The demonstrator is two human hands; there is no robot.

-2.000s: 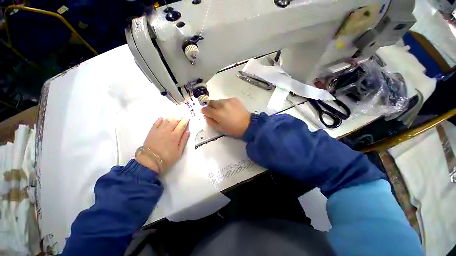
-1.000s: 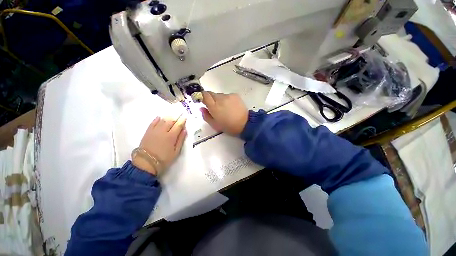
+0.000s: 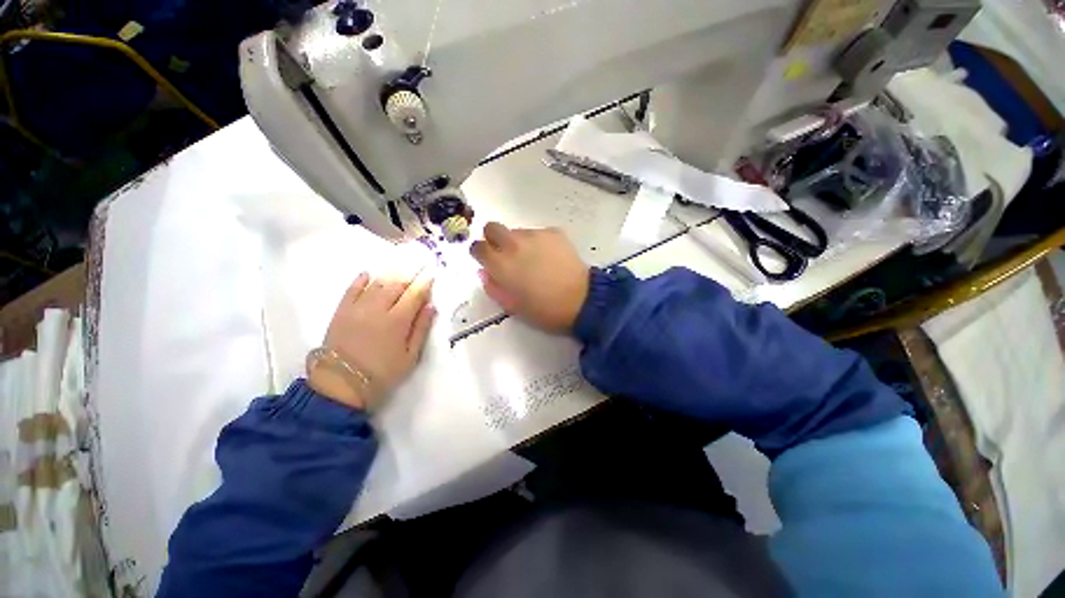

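My left hand [image 3: 376, 333] lies flat, palm down with fingers slightly apart, on a white fabric piece [image 3: 315, 292] just left of the presser foot and needle [image 3: 432, 243]. The fabric is hard to see against the white table. My right hand [image 3: 531, 275] is right of the needle, fingers curled beside the small ribbed knob; whether its fingertips pinch anything is hidden. The off-white sewing machine [image 3: 561, 70] stands over the table with its needle area brightly lit.
Black-handled scissors [image 3: 777, 243], grey metal snips [image 3: 590, 172] and crossed white scrap strips [image 3: 689, 181] lie right of the bed. Beyond is a clear plastic bag [image 3: 864, 175]. Tied white bundles [image 3: 41, 450] are at far left, white fabric [image 3: 1004, 374] at lower right.
My right fingers have drawn back slightly from the ribbed knob and curled more. My left hand stays flat in nearly the same place. The machine head appears farther left in view.
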